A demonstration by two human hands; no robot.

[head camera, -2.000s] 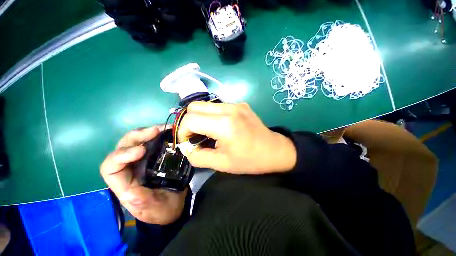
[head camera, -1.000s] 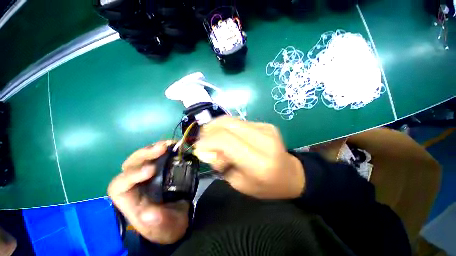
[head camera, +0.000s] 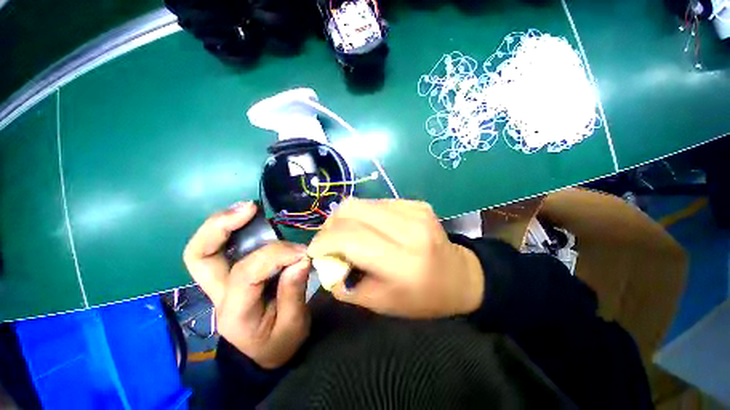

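The camera housing (head camera: 307, 182) lies on the green bench with its round black open end facing me, wires showing inside and at its lower rim. Its white mounting bracket (head camera: 280, 110) points away, and the white tail cable curves to the right. My left hand (head camera: 250, 288) holds the black front camera module (head camera: 254, 239), mostly hidden by the fingers. My right hand (head camera: 392, 260) is pinched close to the left fingertips below the housing; a pale yellow cover shows on a fingertip. What its fingertips pinch is hidden.
A tangled pile of white thin loops (head camera: 548, 92) lies right on the bench. A black module with white contents (head camera: 354, 28) stands at the back, beside dark modules (head camera: 228, 28). A blue bin (head camera: 100, 356) is at lower left, a cardboard box (head camera: 620, 264) at lower right.
The housing's open end now faces me and shows more fully. The module has turned in my left hand, so its inside no longer shows. My right hand has come down to the left fingertips.
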